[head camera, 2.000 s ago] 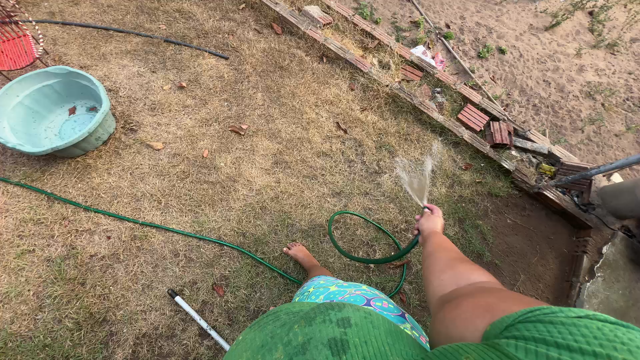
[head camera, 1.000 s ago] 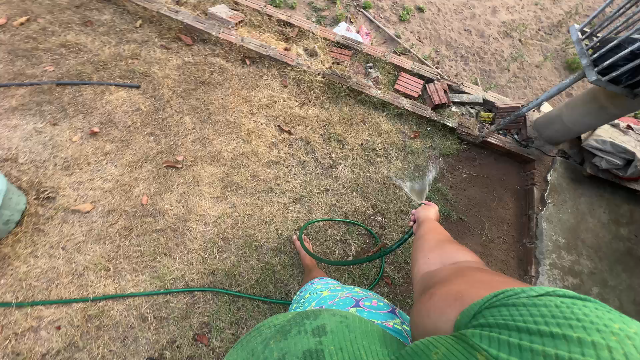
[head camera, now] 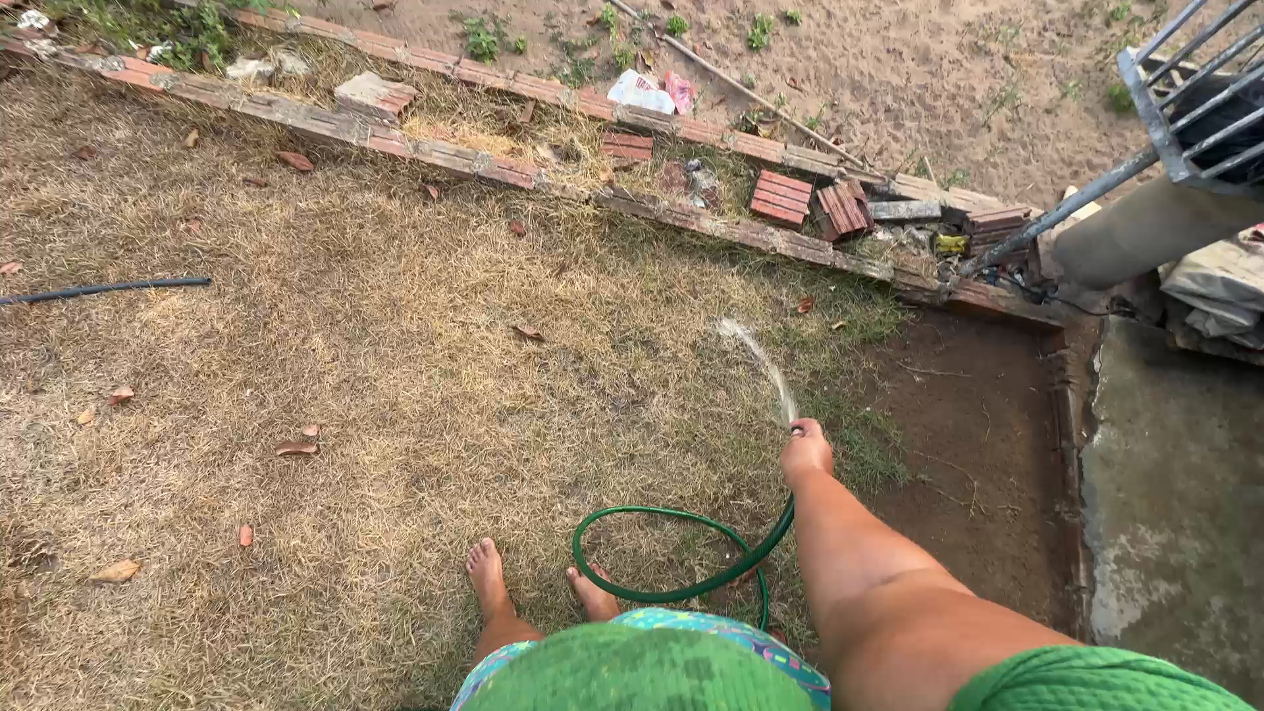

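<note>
My right hand (head camera: 807, 451) is closed around the end of a green garden hose (head camera: 681, 595), right of centre in the head view. A curved stream of water (head camera: 762, 360) leaves the hose end and lands up and to the left on dry, yellowish grass (head camera: 415, 355). Below the hand the hose makes a loop above my bare feet, then runs down out of sight behind my green shirt. My left hand is outside the view.
A double row of hollow bricks (head camera: 474, 163) edges the grass, with loose bricks (head camera: 781, 197) between. Bare soil (head camera: 973, 415) and a concrete slab (head camera: 1175, 474) lie right, below a metal rack (head camera: 1205, 109) and a thick pipe (head camera: 1136, 237). A dark hose piece (head camera: 109, 288) lies left.
The water has gone from a fan-shaped spray to a narrow curved stream. Both bare feet now show, where one did before. The view has shifted, and the green tub has left it.
</note>
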